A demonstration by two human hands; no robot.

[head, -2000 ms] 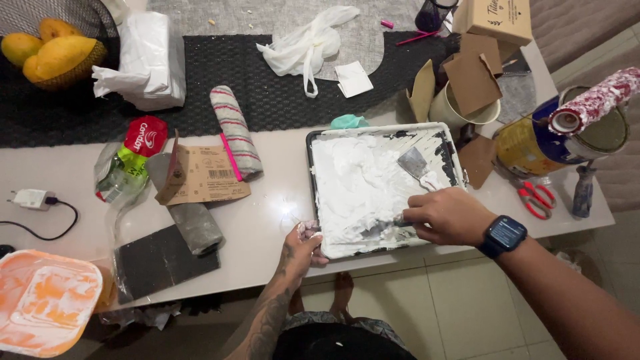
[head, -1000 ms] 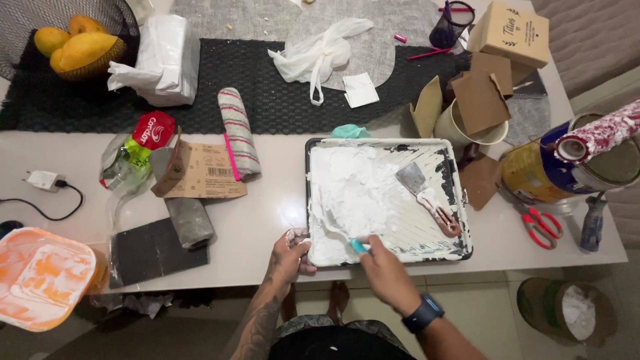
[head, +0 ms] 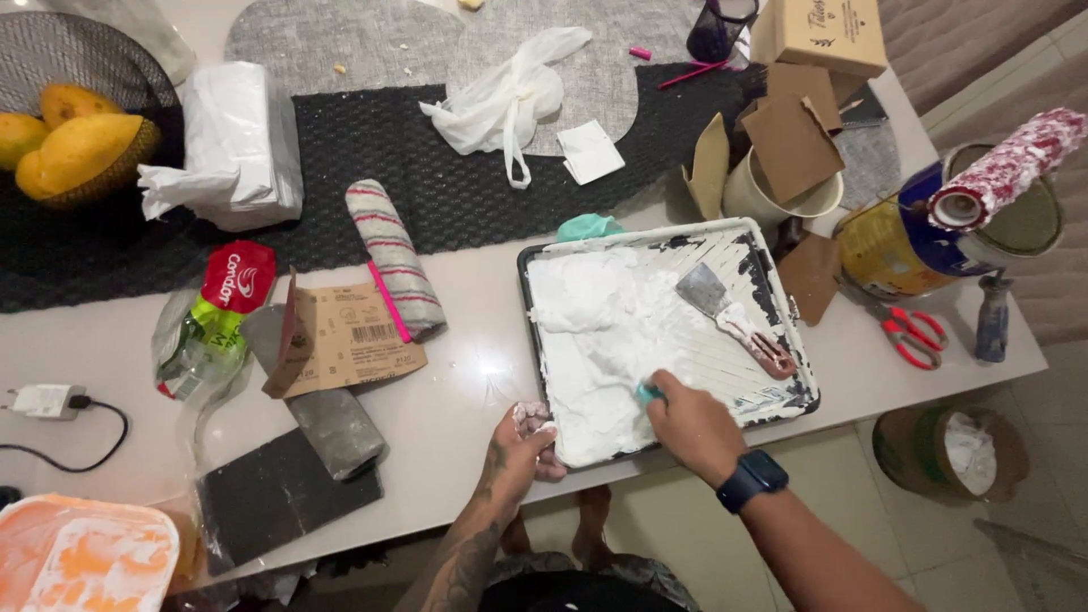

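Note:
A black-rimmed paint tray [head: 786,336] lies at the table's front edge, its left and middle covered in thick white paste [head: 586,365]. My left hand [head: 527,442], smeared with white, grips the tray's lower left corner. In my right hand [head: 688,425] is a turquoise-handled tool [head: 650,392], held over the paste near the tray's front; its working end is hidden. A putty knife [head: 756,340] with a white-smeared reddish handle lies across the tray's ribbed right part, touched by neither hand.
Right of the tray stand a paint can [head: 901,229] with a red roller [head: 1011,170] on top, and red-handled scissors [head: 914,337]. Leftward lie a striped roller cover [head: 395,255], sandpaper [head: 285,497] and an orange tub [head: 93,552]. A bin [head: 943,450] stands on the floor.
Two seconds ago my right hand was at the putty knife's side of the tray; now it holds the turquoise-handled tool farther left. More of the tray's ribbed right part shows bare of thick paste.

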